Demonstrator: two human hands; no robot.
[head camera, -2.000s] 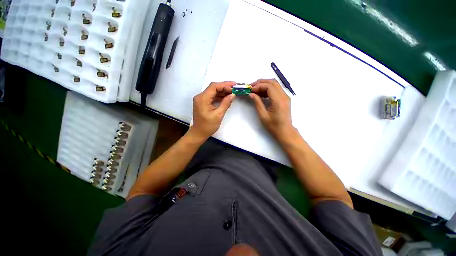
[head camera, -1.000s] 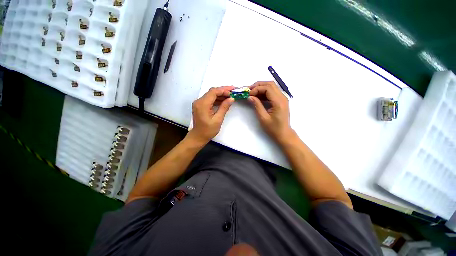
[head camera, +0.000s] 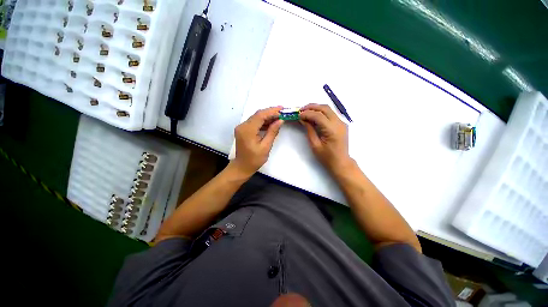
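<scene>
A small module with a green circuit board (head camera: 289, 115) is held between both hands above the white work sheet (head camera: 384, 156). My left hand (head camera: 257, 137) grips its left end with thumb and fingers. My right hand (head camera: 326, 133) grips its right end the same way. The fingertips cover both ends of the module. Dark tweezers (head camera: 337, 102) lie on the sheet just beyond my right hand.
A black electric screwdriver (head camera: 187, 69) and a short dark pointed tool (head camera: 208, 72) lie at left, near tiny screws (head camera: 226, 27). A parts tray (head camera: 36, 51) and lower tray (head camera: 99, 156) are at left. A silvery module (head camera: 463, 137) and pocketed tray (head camera: 511, 186) are at right.
Both hands still hold the module, whose green board face shows slightly differently, as if tilted a little. The surrounding items shift only slightly with the camera view.
</scene>
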